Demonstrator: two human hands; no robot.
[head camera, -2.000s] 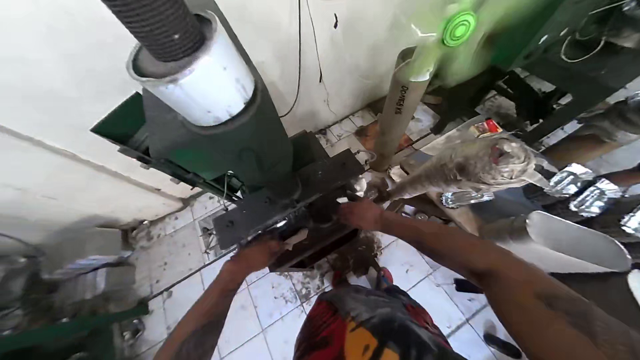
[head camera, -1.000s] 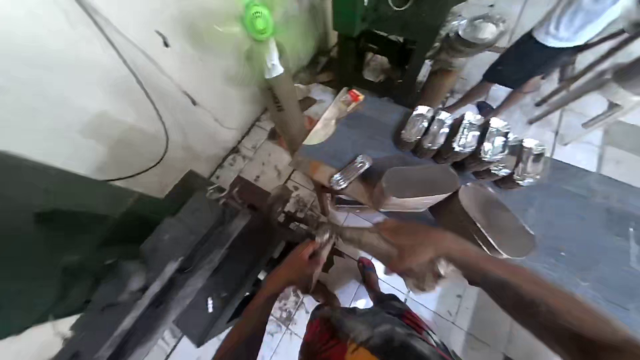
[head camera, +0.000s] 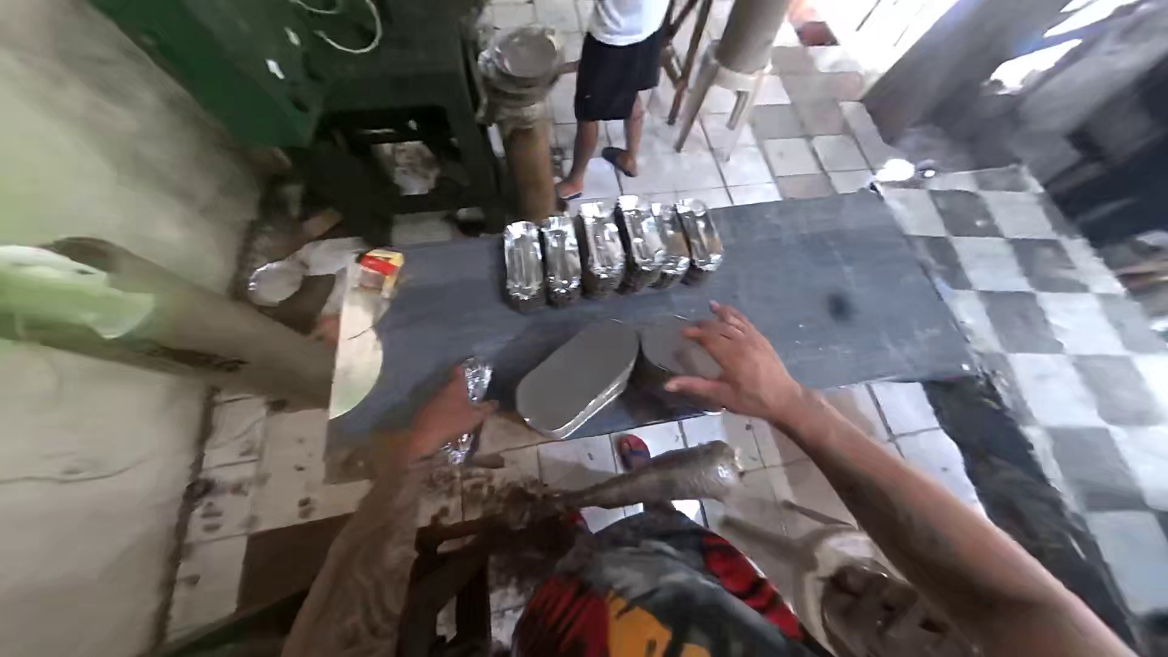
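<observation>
On a dark grey board table (head camera: 821, 292), my left hand (head camera: 447, 415) is closed around a small foil tray (head camera: 476, 379) near the table's left front. My right hand (head camera: 739, 365) rests with spread fingers on the right one of two stacks of oval grey sheets (head camera: 671, 345); whether it grips any sheet I cannot tell. Between my hands lies the other oval stack (head camera: 579, 379), turned at a slant. Behind them, several stacks of foil trays (head camera: 602, 246) stand side by side in a row.
A plastic-wrapped, club-shaped object (head camera: 675, 474) is just before the table. A tall grey tube (head camera: 210, 319) leans at left. Green machinery (head camera: 392, 91) stands behind left. A person (head camera: 620, 73) stands beyond the table, near a stool (head camera: 730, 91). A red and yellow packet (head camera: 380, 266) lies at the table's left end.
The view has swung right from the machine to the table. My hands have left the machine area; the left is now on the foil tray, the right on an oval stack.
</observation>
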